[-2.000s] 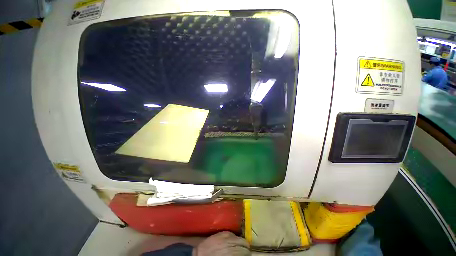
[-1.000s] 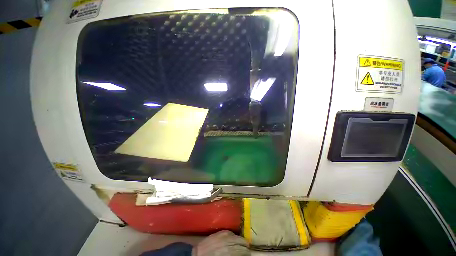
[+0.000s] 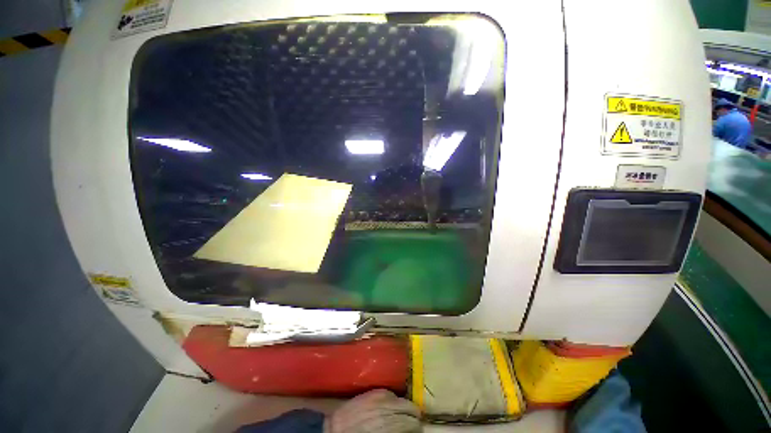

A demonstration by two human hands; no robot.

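The white cabinet (image 3: 321, 334) fills the view, with a large dark viewing window (image 3: 254, 110). A grey-beige padded flap (image 3: 457, 378) edged in yellow hangs low centre-right. My left hand (image 3: 374, 413) rests at the bottom edge, left of the flap and in front of the red padding (image 3: 304, 368); it is cut off by the picture's edge, and its fingers do not show clearly. My right hand is not in view; only its blue sleeve (image 3: 610, 404) shows below the yellow padding (image 3: 562, 376). A green work mat (image 3: 410, 266) shows blurred through the window.
A white cloth or paper bundle (image 3: 308, 324) lies on the ledge under the window. A pale yellow sheet (image 3: 283, 224) shows in the window. A control screen (image 3: 630, 232) is right of it. A green conveyor (image 3: 727, 296) runs at the right. A person in blue (image 3: 731, 125) is far right.
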